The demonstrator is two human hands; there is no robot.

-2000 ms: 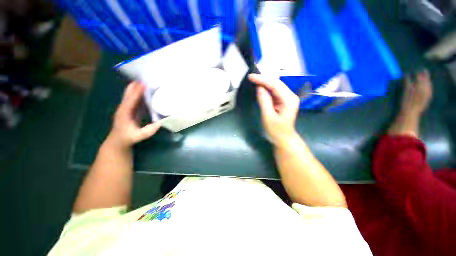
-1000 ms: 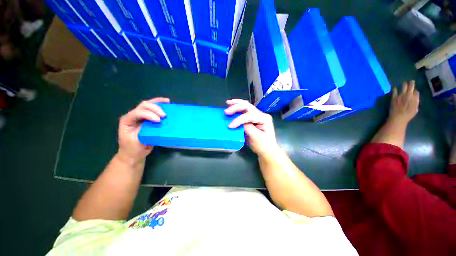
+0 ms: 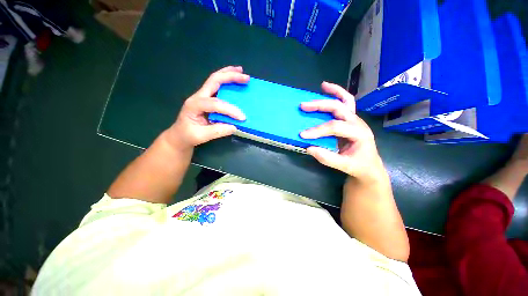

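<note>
A closed retail carton [image 3: 272, 111] lies in front of me with its blue top facing up and a strip of its white front wall showing. My left hand [image 3: 211, 110] grips its left end, fingers on the top and thumb at the front edge. My right hand [image 3: 341, 130] grips its right end, fingers spread on the top and thumb at the front edge. The underside of the carton is hidden.
The dark green workbench [image 3: 156, 87] runs under the carton. A carton stack [image 3: 278, 17] is cut off by the top edge. Open cartons [image 3: 405, 52] with raised blue lids stand at right. A red sleeve [image 3: 480, 222] is at lower right. A brown shipping carton [image 3: 121, 17] is beyond the left edge.
The open carton with white contents first shown in my hands appears closed one second ago and now. The view has since turned, so stack and open cartons sit further right; both hands still hold the carton.
</note>
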